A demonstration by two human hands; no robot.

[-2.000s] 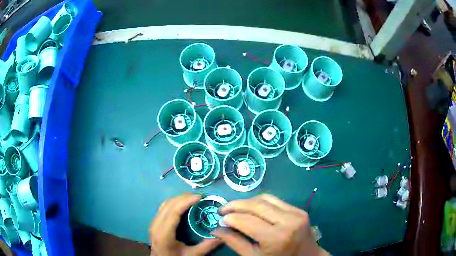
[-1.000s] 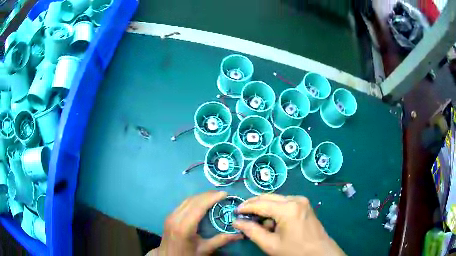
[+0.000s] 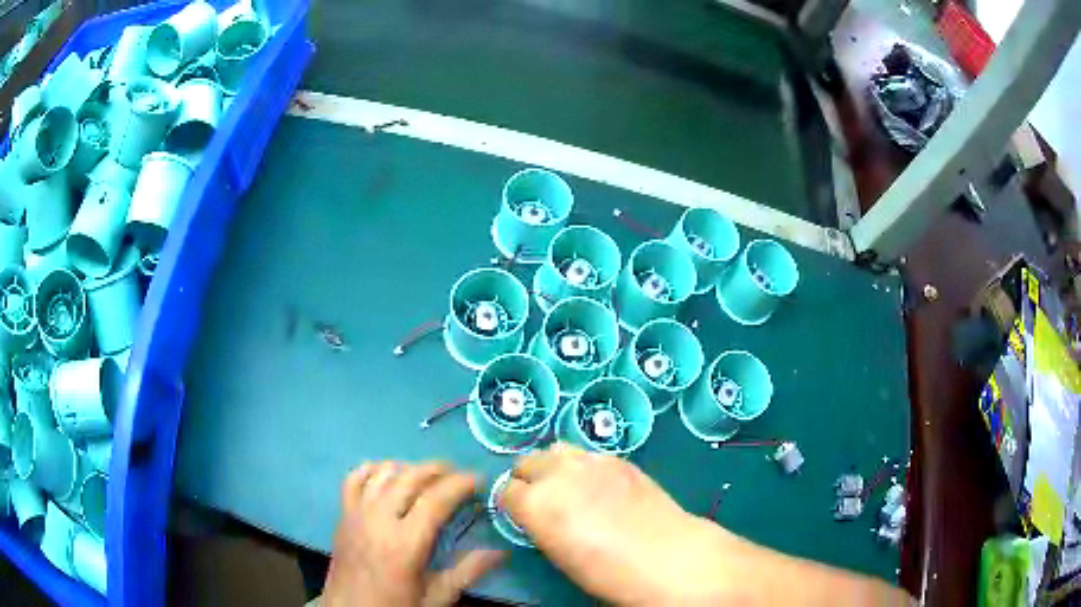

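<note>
A teal motor housing [image 3: 503,517] stands at the bench's near edge, mostly hidden under my right hand [image 3: 575,504]. My right hand reaches over and into its top from the right; its fingertips and any motor there are hidden. My left hand [image 3: 409,528] is just left of the housing, fingers curled apart, with a gap between it and the cup; thin dark leads show there. Several housings with motors fitted [image 3: 574,345] stand grouped mid-bench, some with red and dark leads sticking out.
A blue crate [image 3: 178,296] heaped with teal housings is at left. Loose motors [image 3: 849,497] lie at right, one [image 3: 788,457] nearer the group. A pale rail [image 3: 569,168] and metal post [image 3: 960,142] border the dark green belt. Printed packaging [image 3: 1037,391] and a green packet [image 3: 1006,574] are far right.
My left hand has come away from the housing and opened. My right hand has moved over the housing's top, covering it. The view has shifted slightly.
</note>
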